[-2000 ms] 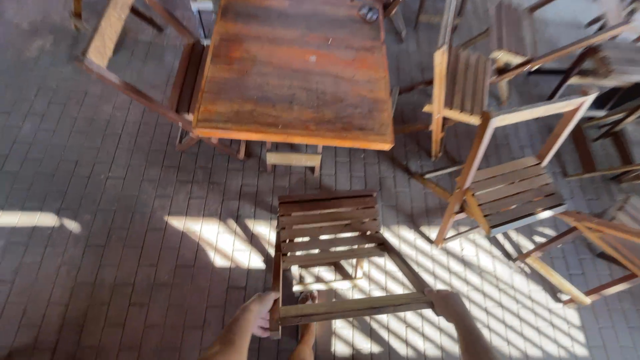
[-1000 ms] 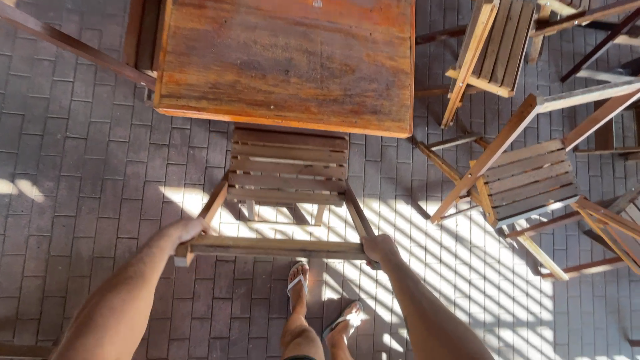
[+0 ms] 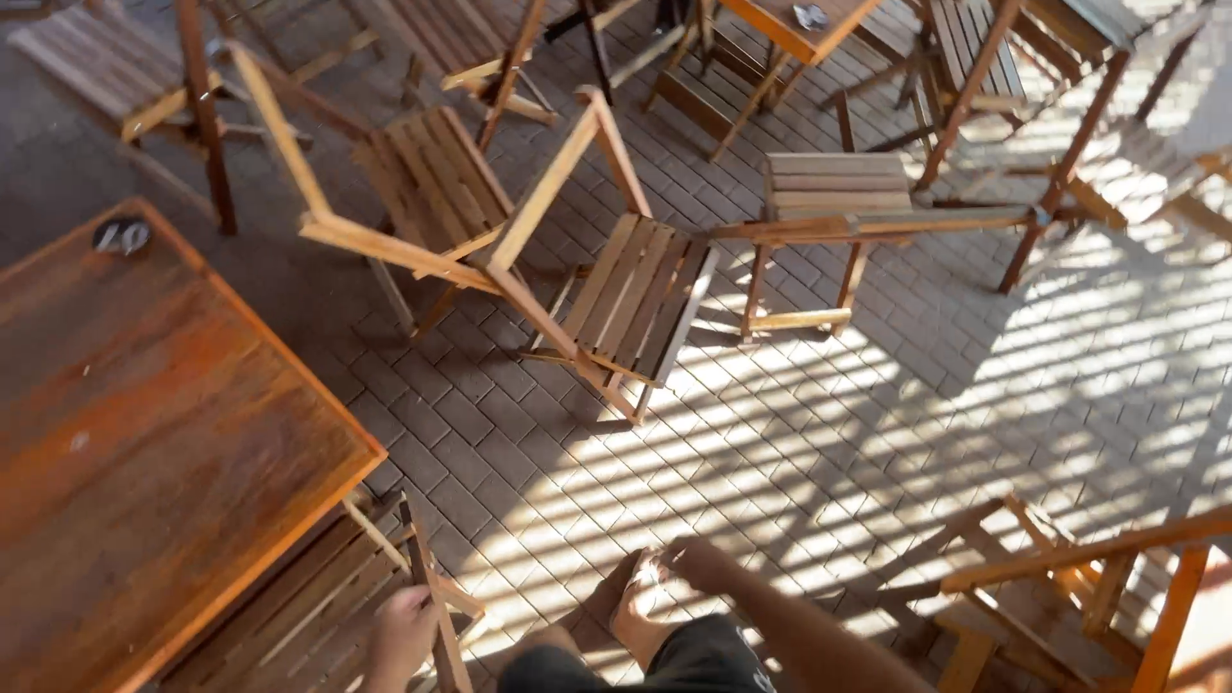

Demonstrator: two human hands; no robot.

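A slatted wooden folding chair (image 3: 308, 597) stands at the lower left, its seat partly under the edge of a wooden table (image 3: 192, 385). My left hand (image 3: 404, 621) is at this chair's upright frame; whether its fingers grip the wood cannot be told. My right hand (image 3: 693, 563) is off the chair, over my foot and the sunlit pavers, with nothing visible in it; its fingers are blurred. The chair's lower part is cut off by the frame's edge.
Two slatted folding chairs (image 3: 640, 298) (image 3: 433, 178) stand beyond the table's right corner. Another chair (image 3: 837, 183) is farther right, and wooden frames (image 3: 1088, 558) are at the lower right. More chairs and a second table (image 3: 808, 29) lie at the top. A small round object (image 3: 120, 236) rests on the near table.
My right hand has let go of the chair's top rail, which both hands held before. The chair has moved in against the table. The view has swung right.
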